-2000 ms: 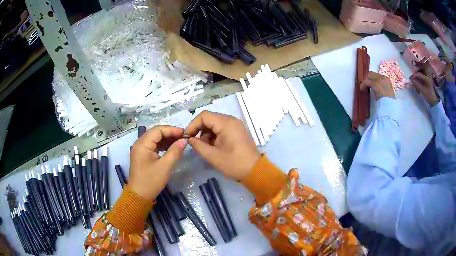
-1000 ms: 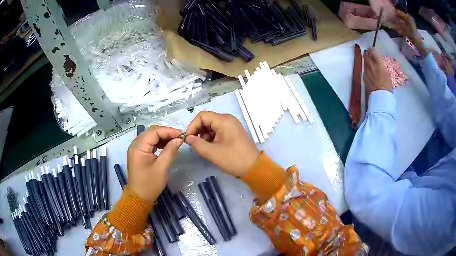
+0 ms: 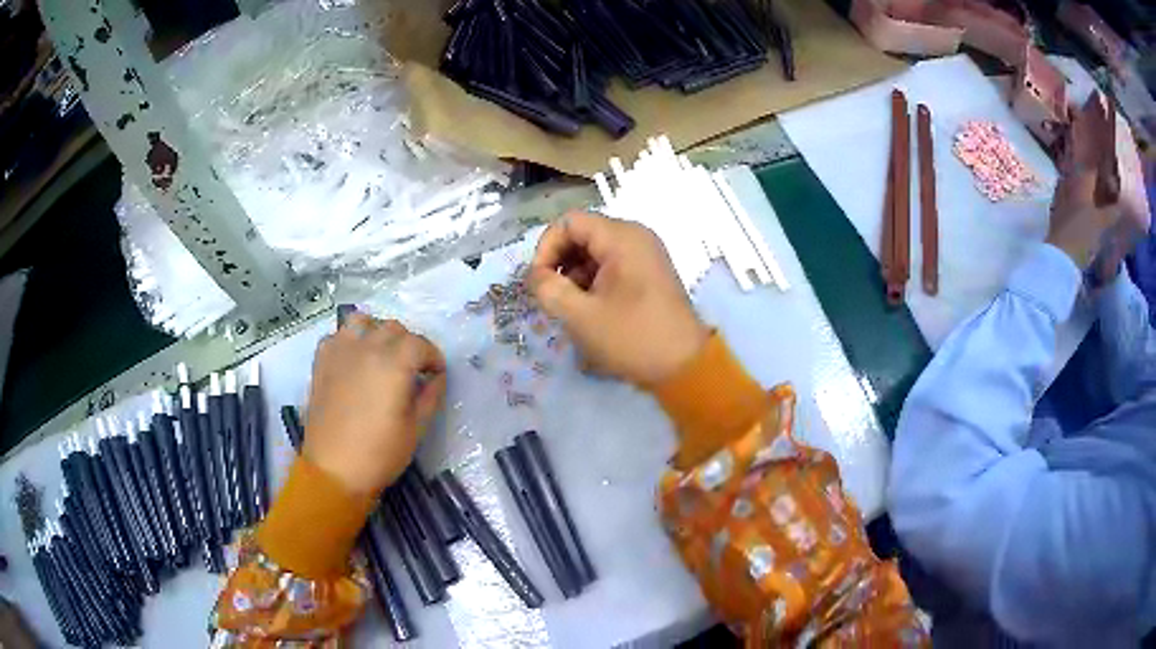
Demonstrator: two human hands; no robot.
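Note:
Small metal fittings [image 3: 511, 323] lie in a loose heap on the white work sheet [image 3: 634, 444]. My right hand [image 3: 621, 298] is at the heap's right edge, thumb and index finger curled close together; whether they pinch a fitting is hidden. My left hand [image 3: 372, 399] is left of the heap, fingers curled down over the loose black sleeves [image 3: 412, 539]; what it holds, if anything, is hidden. Two more black sleeves [image 3: 545, 514] lie side by side below the heap. Filled handles [image 3: 159, 488] with white tips lie in a row at left. White core rods [image 3: 685, 209] lie behind my right hand.
A clear plastic bag of white rods [image 3: 330, 178] and a chipped metal frame [image 3: 165, 165] stand at back left. Bulk black sleeves [image 3: 609, 57] lie on brown paper [image 3: 811, 64]. At right, a person's blue sleeve [image 3: 1001, 418] is beside brown straps [image 3: 898, 190] and pink pieces [image 3: 995, 161].
My hands have moved apart from their joined fingertips, the right one rightward and up, uncovering the fittings heap. The left has turned palm down. The neighbour's hand has left the brown straps.

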